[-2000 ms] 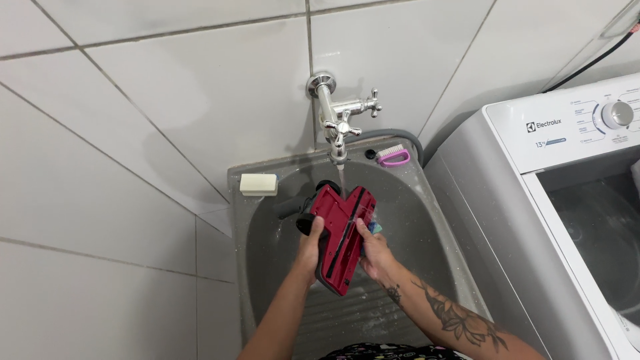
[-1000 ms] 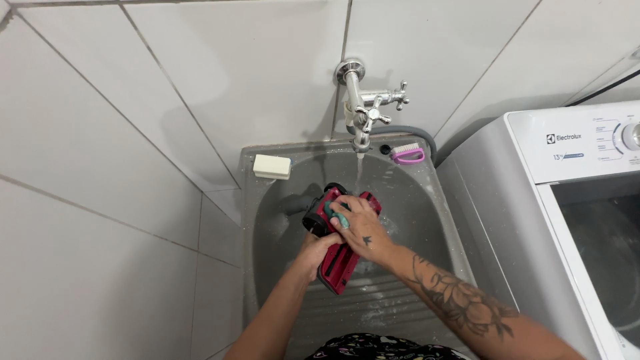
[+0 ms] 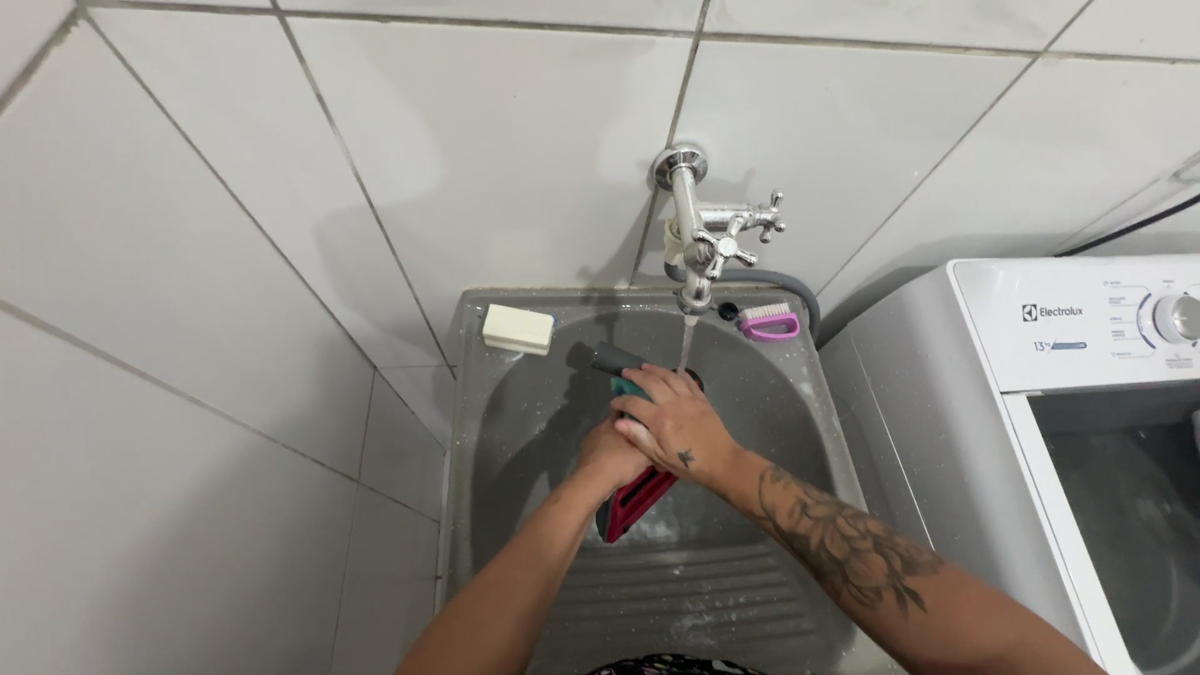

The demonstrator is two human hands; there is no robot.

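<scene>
Over the basin of a grey laundry sink [image 3: 769, 553], my left hand [image 3: 611, 454] grips a red and black vacuum-cleaner floor head [image 3: 641, 506], whose grey neck [image 3: 619, 358] points up and left. My right hand [image 3: 677, 420] lies on top of it and presses a green cloth or sponge [image 3: 626, 386] against the neck end. Both hands touch and hide much of the floor head. A stream of water falls from the chrome faucet [image 3: 696, 291] just behind my right fingers.
A pale soap bar [image 3: 518, 329] rests on the sink's back left corner. At the back right are a pink-handled scrub brush [image 3: 770, 322] and a black stopper [image 3: 727, 311]. A grey hose [image 3: 773, 279] runs behind the faucet. A white washing machine [image 3: 994, 375] stands on the right, tiled wall behind.
Two seconds ago both hands held the floor head with its red underside showing. My right hand has since moved over it with the green cloth or sponge, and the floor head has turned.
</scene>
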